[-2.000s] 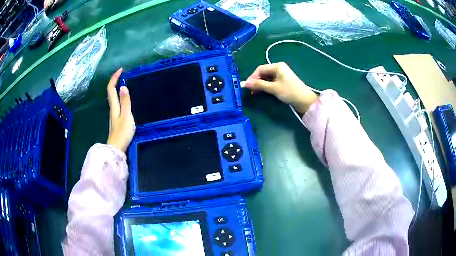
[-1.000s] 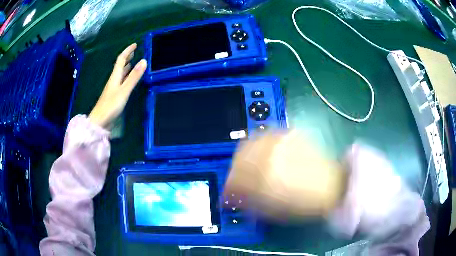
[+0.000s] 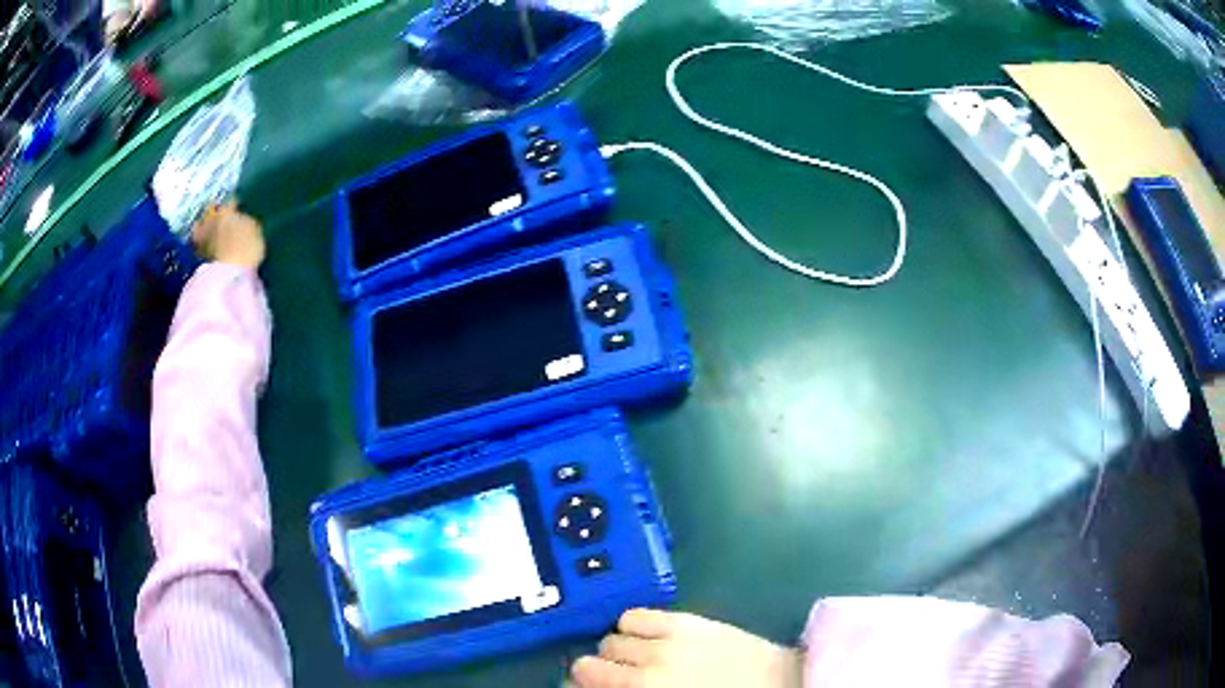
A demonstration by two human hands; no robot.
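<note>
Three blue diagnostic scan tools lie in a column on the green mat. The nearest (image 3: 598, 578) has a lit blue-white screen; the middle (image 3: 470, 343) and far (image 3: 430, 195) ones have black screens. A white charging cable (image 3: 806, 269) is plugged into the far unit's right side. My left hand (image 3: 233, 237) is at the upper right end of the row of stacked scan tools (image 3: 67, 350); its fingertips are blurred, so its grip cannot be told. My right hand (image 3: 678, 655), partly cut off by the bottom edge, is at the nearest unit's lower right edge, fingers slightly apart.
A power strip (image 3: 1061, 222) lies at the right, beside a tan cardboard sheet (image 3: 1095, 121) bearing a smaller blue unit (image 3: 1182, 269). Another scan tool (image 3: 504, 47) and clear plastic bags (image 3: 208, 155) lie at the far side.
My left hand has left the far unit's left side for the stacked row. My right hand first left the cable plug, then moved from over the nearest unit's keys to its lower edge.
</note>
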